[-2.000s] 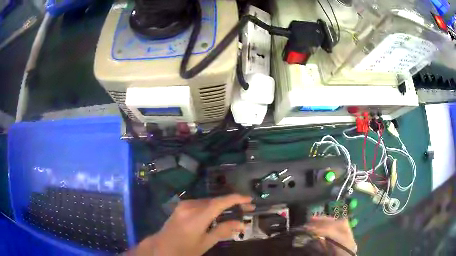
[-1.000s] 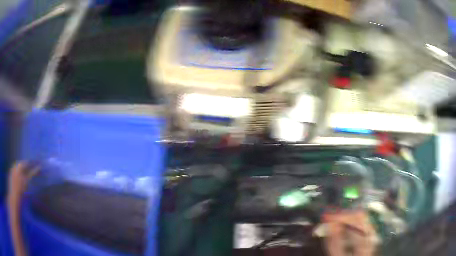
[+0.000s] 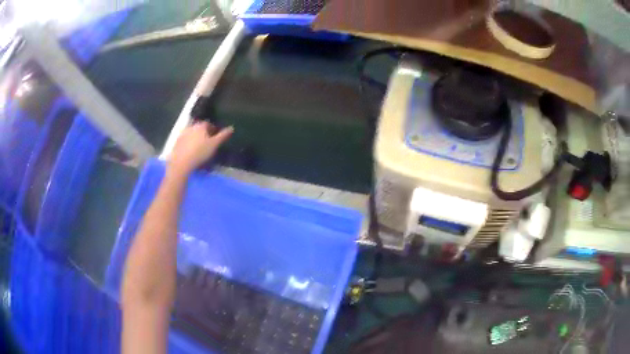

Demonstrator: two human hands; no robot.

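Note:
My left hand (image 3: pixel 197 145) reaches over the blue bin onto the dark green conveyor belt (image 3: pixel 304 117), close to its pale rail. A small black block (image 3: pixel 202 109) lies by the rail just beyond my fingers; blur hides whether they touch it or hold anything. The blue bin (image 3: pixel 269 207) has dark units in rows (image 3: pixel 255 318) at its bottom. My right hand is out of the picture. The dark test fixture (image 3: pixel 463 325), with a small green circuit board (image 3: pixel 506 330) on top, is at the lower right.
The beige variac (image 3: pixel 397 152) with its black knob stands right of the belt. Brown cardboard with a tan tape ring (image 3: pixel 518 41) lies above it. White plugs (image 3: pixel 523 235) and the cream meter (image 3: pixel 570 238) are further right. More blue bins (image 3: pixel 69 173) stand at the left.
The view has swung left. My left hand has gone from the fixture, past the bin's left side, to the conveyor. My right hand, earlier at the fixture, has left the picture.

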